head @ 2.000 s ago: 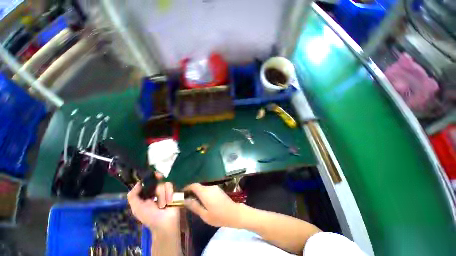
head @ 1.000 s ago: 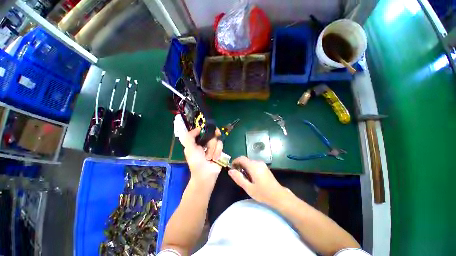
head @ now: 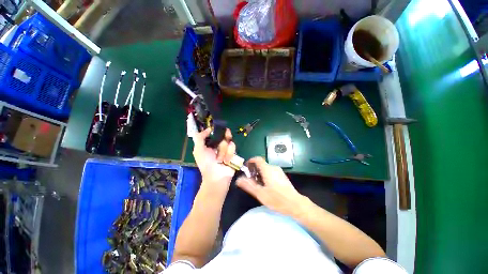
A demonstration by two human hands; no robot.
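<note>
My left hand holds a black lock housing with a white-sleeved lead sticking out of its upper end. A brass lock cylinder is held in the same hand at the housing's lower end. My right hand is closed on a small dark and silver item, perhaps keys, which meets the cylinder's right end. The fingers hide how they join. Several more black housings with white leads stand at the left of the green bench.
A blue bin of cylinders is at lower left. Small pliers, keys, a metal plate, blue-handled cutters and a yellow tool lie on the bench. Behind are a divided tray and grease pot. A hammer lies right.
The view has swung and steadied over the bench. Both hands still hold the housing, the cylinder and the small item at its end. The right hand has turned slightly.
</note>
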